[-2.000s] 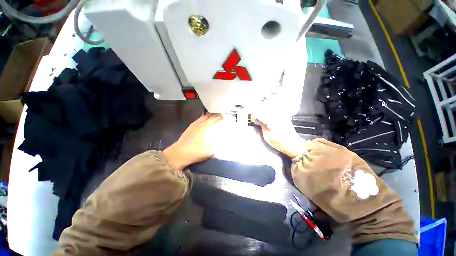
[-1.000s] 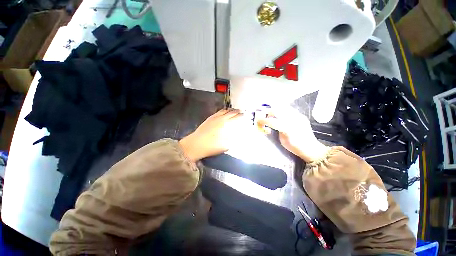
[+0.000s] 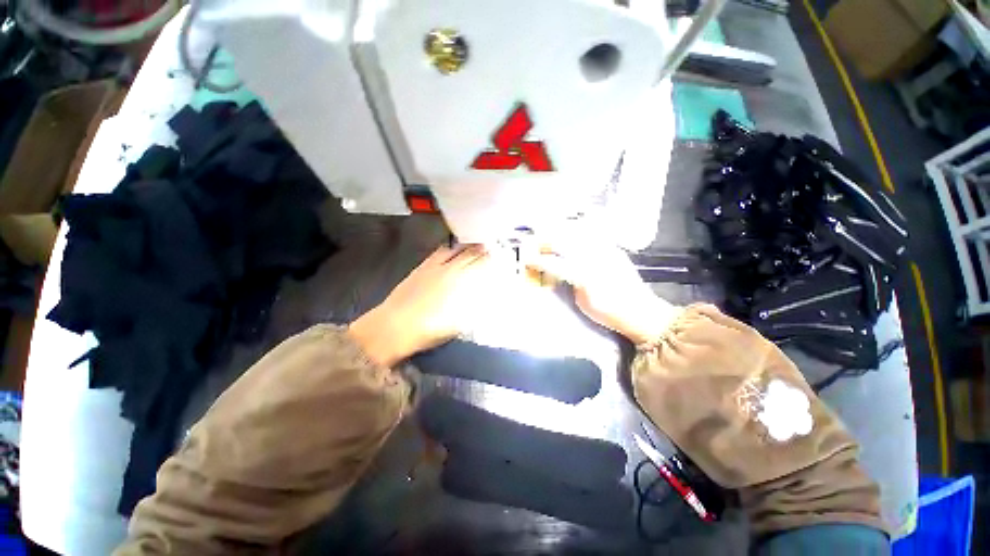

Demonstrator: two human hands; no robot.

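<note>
The white sewing machine head (image 3: 521, 98) with a red logo stands in front of me. Its needle area (image 3: 521, 250) is in strong glare. My left hand (image 3: 429, 304) lies flat to the left of the needle, fingertips near it. My right hand (image 3: 597, 285) is to the right, its fingers bent close to the needle. Glare hides whatever lies under or between the fingers. A round-ended black strip (image 3: 521, 371) lies just below the hands, and more black cut strips (image 3: 532, 467) lie nearer to me.
A heap of matte black pieces (image 3: 179, 250) is at left. A black pile with pale lines and shiny specks (image 3: 803, 239) is at right. Red and silver snips (image 3: 678, 481) lie right of the strips. A blue bin (image 3: 942, 521) is at lower right.
The view has swung, so the machine and piles sit further left and lower than one second ago. Both hands remain beside the needle, with small finger shifts.
</note>
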